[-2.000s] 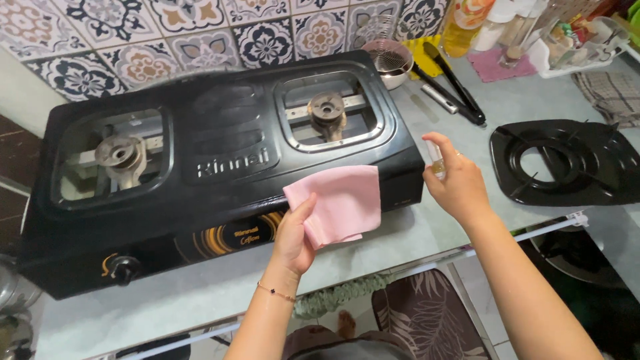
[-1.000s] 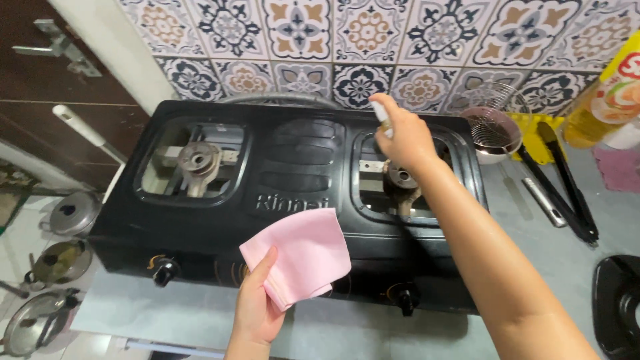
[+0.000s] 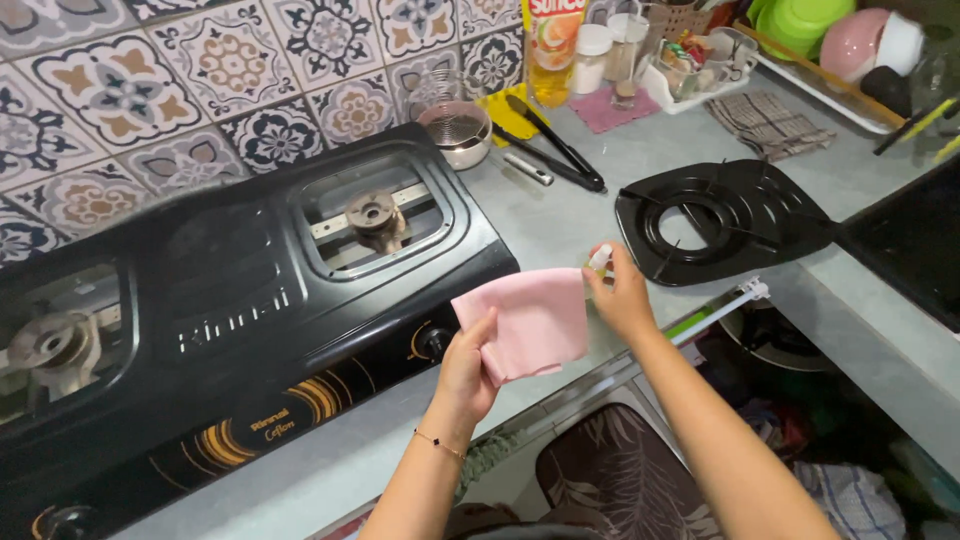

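Note:
My left hand (image 3: 466, 367) holds a folded pink cloth (image 3: 536, 322), thumb on top, in front of the right corner of a black two-burner Rinnai gas stove (image 3: 225, 247). My right hand (image 3: 619, 296) grips a small spray bottle (image 3: 601, 257) with a white nozzle, close by the cloth's right edge; most of the bottle is hidden by the fingers. Both burners, the right burner (image 3: 373, 214) and the left burner (image 3: 56, 341), show without grates. A control knob (image 3: 435, 343) sits just left of the cloth.
A black stove drip plate with grate prongs (image 3: 724, 217) lies right of the stove. Behind it are black tongs (image 3: 555, 142), a lighter-like metal tool (image 3: 528, 169), a strainer on a bowl (image 3: 456, 135), an oil pouch (image 3: 553, 52), jars (image 3: 592, 58) and a checked cloth (image 3: 769, 124).
My right hand has moved from above the right burner to beside the cloth, with the spray bottle still in it. The view has swung to the right.

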